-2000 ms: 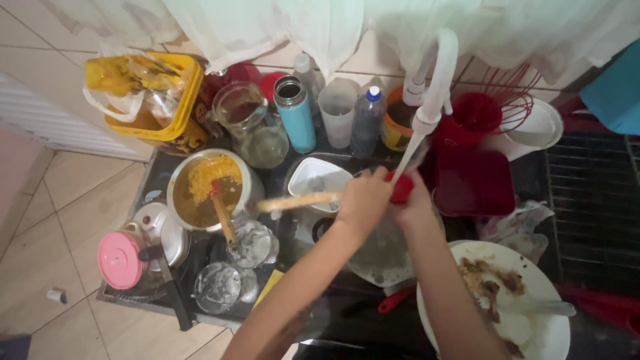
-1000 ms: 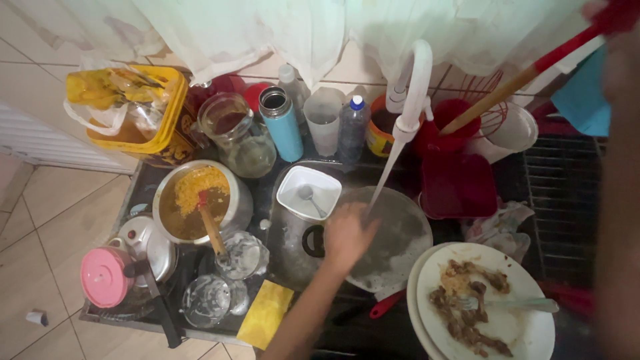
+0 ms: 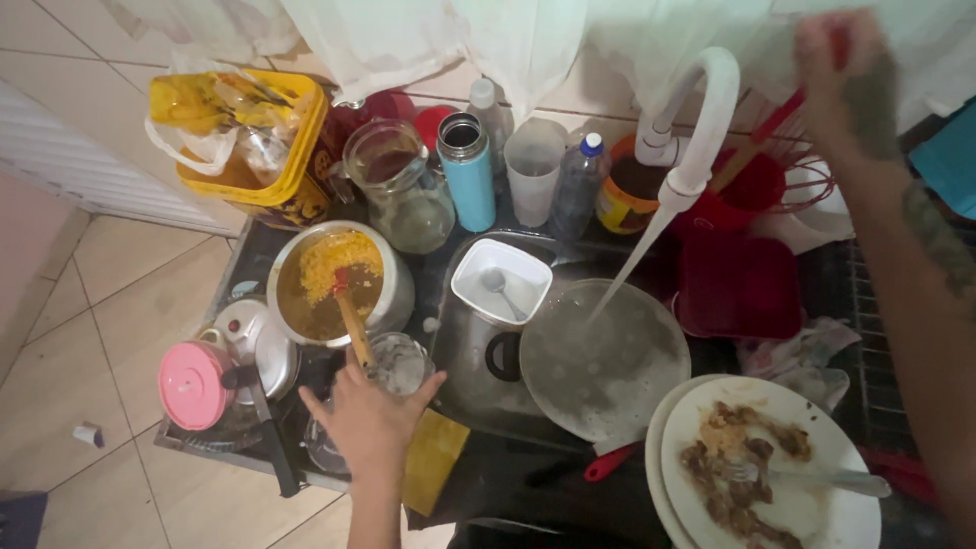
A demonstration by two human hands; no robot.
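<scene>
My left hand [image 3: 370, 419] is spread over the small glass bowls at the counter's left, with fingertips by the wooden handle of a red-headed spatula [image 3: 352, 320]; whether it touches the handle or a glass bowl [image 3: 400, 362] is unclear. That spatula leans in a metal pot [image 3: 396, 282] of yellow food and brown liquid. My right hand [image 3: 842, 76], blurred, is raised at the upper right, closed around something red. Below it, a utensil with a red end and wooden shaft [image 3: 736, 169] stands in a red container [image 3: 743, 202]. Water runs from the white faucet [image 3: 690, 179] into a round water-filled pan [image 3: 602, 358] in the sink.
Two stacked plates [image 3: 839, 511] with food scraps and a fork stand right of the sink. A white tub [image 3: 476, 267] holds a spoon. A yellow sponge cloth [image 3: 435, 461], black-handled utensil [image 3: 276, 446] and pink-lidded container [image 3: 194, 385] lie nearby. Jug [image 3: 412, 206], blue bottle [image 3: 467, 183] and yellow bucket [image 3: 301, 171] line the back.
My left hand has moved from the sink pan to the glass bowls at the left. The long wooden-handled utensil, held at the faucet two seconds ago, now stands in the red container.
</scene>
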